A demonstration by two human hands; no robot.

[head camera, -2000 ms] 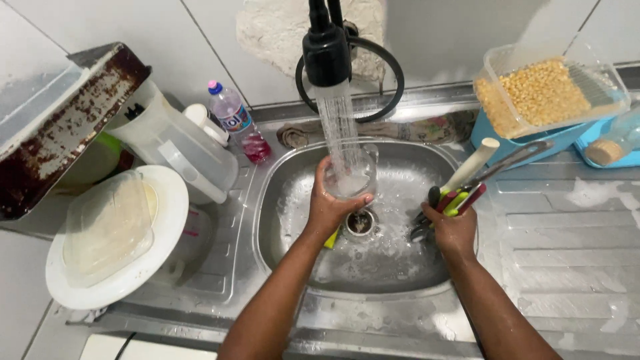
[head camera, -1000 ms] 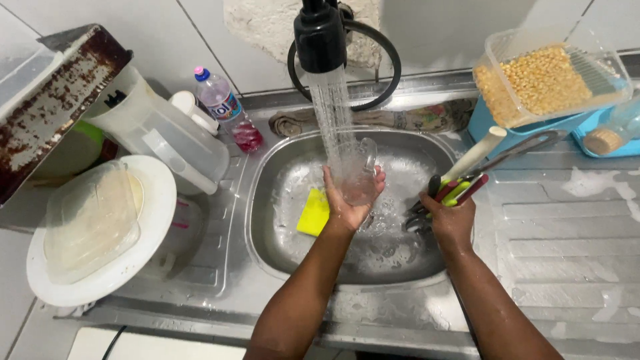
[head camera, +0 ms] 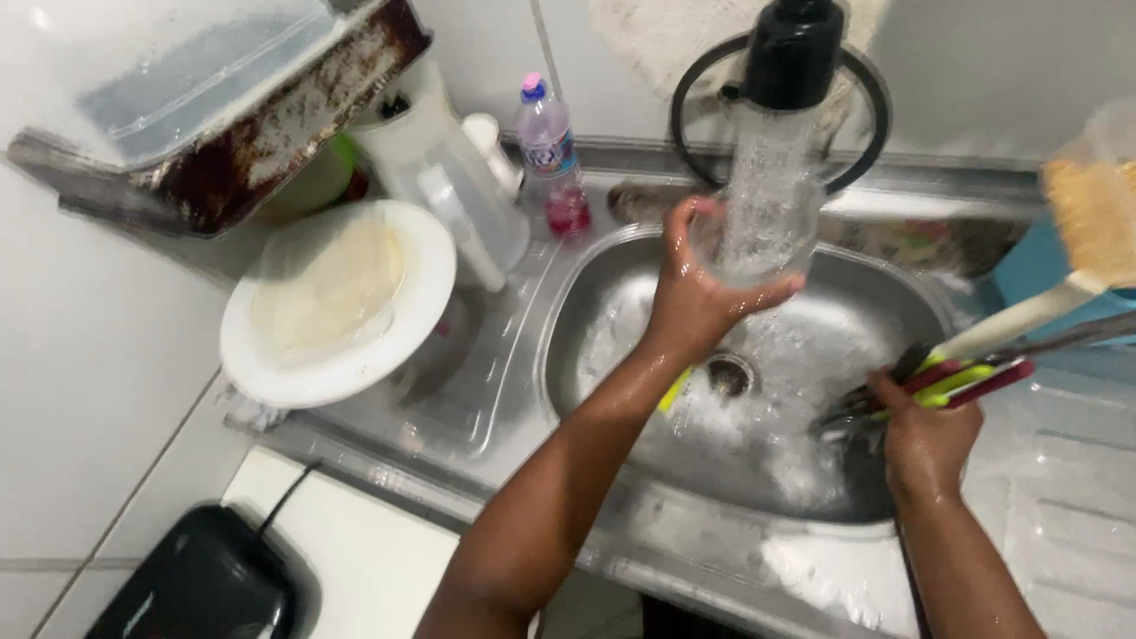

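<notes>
My left hand (head camera: pixel 701 297) grips a clear glass (head camera: pixel 754 240) right under the black faucet head (head camera: pixel 792 58), and water runs into and over it. At the right side of the steel sink (head camera: pixel 799 484), my right hand (head camera: pixel 932 435) holds a bundle of cutlery and utensils (head camera: pixel 963 377) with lime-green, dark red and cream handles. Their dark lower ends point down into the basin and are blurred. Part of a yellow sponge (head camera: pixel 676 390) shows beside the drain (head camera: pixel 729 375), partly behind my left forearm.
Left of the basin stand a detergent bottle (head camera: pixel 550 160), a plastic pitcher (head camera: pixel 470 204), a white plate (head camera: pixel 417 355) with a plastic lid and a rusty baking pan (head camera: pixel 293 106). A rolled cloth (head camera: pixel 923 240) lies behind the sink; a container of corn kernels (head camera: pixel 1096 213) is at right. A black appliance (head camera: pixel 204 577) sits lower left.
The glass has risen closer to the faucet head in my left hand. My right hand still holds the utensils. The view has swung left, bringing the black appliance into sight.
</notes>
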